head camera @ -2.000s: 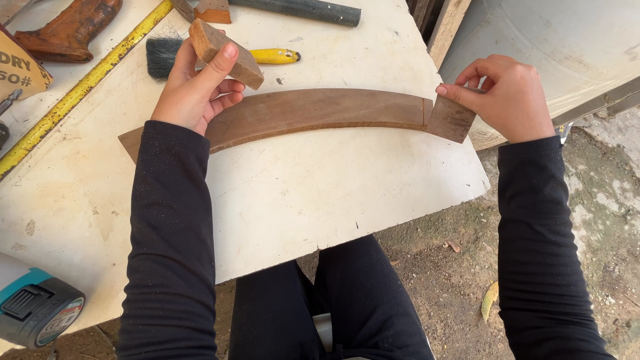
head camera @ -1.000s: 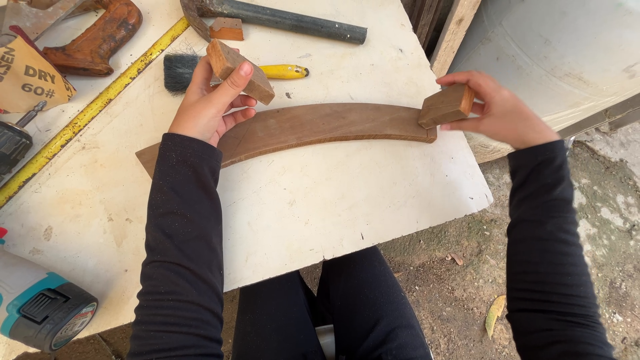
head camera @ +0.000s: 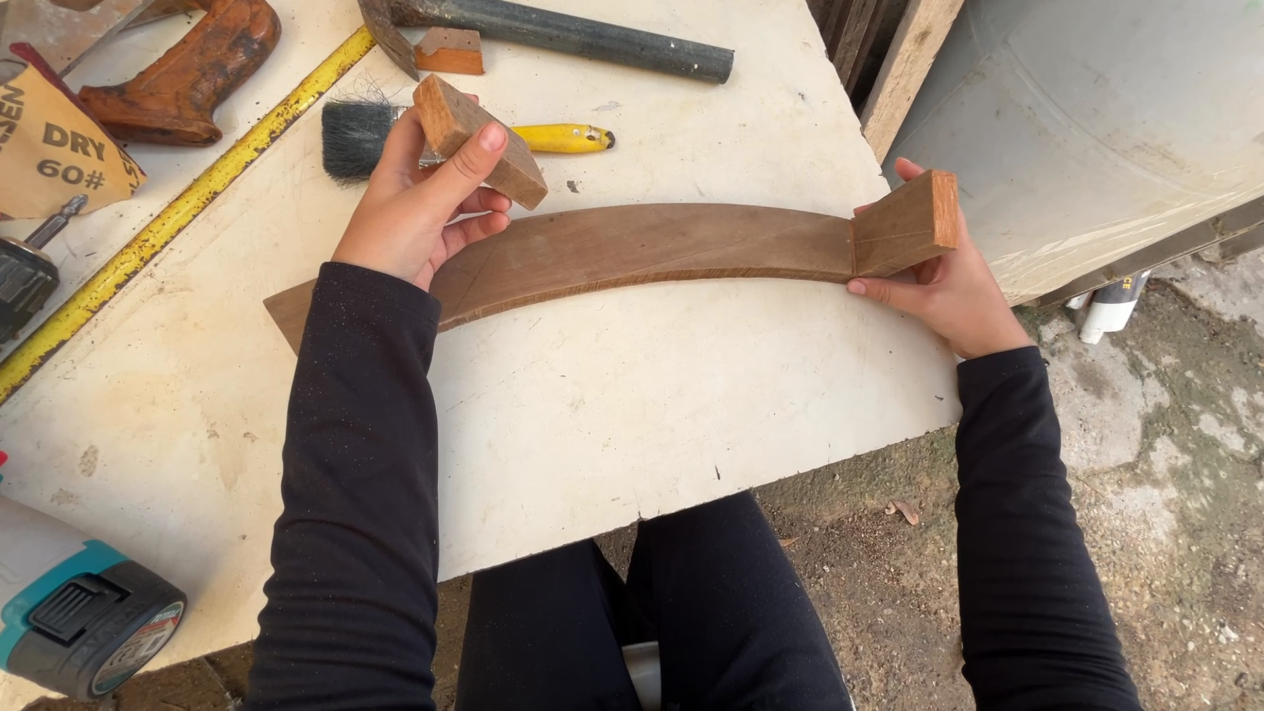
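Note:
A long curved wooden board (head camera: 642, 242) lies across the white tabletop. My left hand (head camera: 430, 188) grips a small wooden block (head camera: 479, 143) between thumb and fingers, above the board's left part. At the board's right end, my right hand (head camera: 943, 281) holds a second wooden block (head camera: 904, 225) tilted up, its lower edge against the board's end. The thumb of that hand rests near the lower corner of the joint. My left forearm hides part of the board near its pointed left end.
Behind the board lie a paintbrush (head camera: 563, 138), a hammer (head camera: 592, 39) and a small wood offcut (head camera: 449, 51). A yellow metal straightedge (head camera: 188, 212), handsaw (head camera: 188, 74), sandpaper (head camera: 74, 148) and a tool bit (head camera: 57, 219) are at left. A teal-and-black power tool (head camera: 89, 612) sits lower left.
The right block, lying in line with the board's end two seconds ago, was lifted and now stands angled against that end. My left hand still holds its block.

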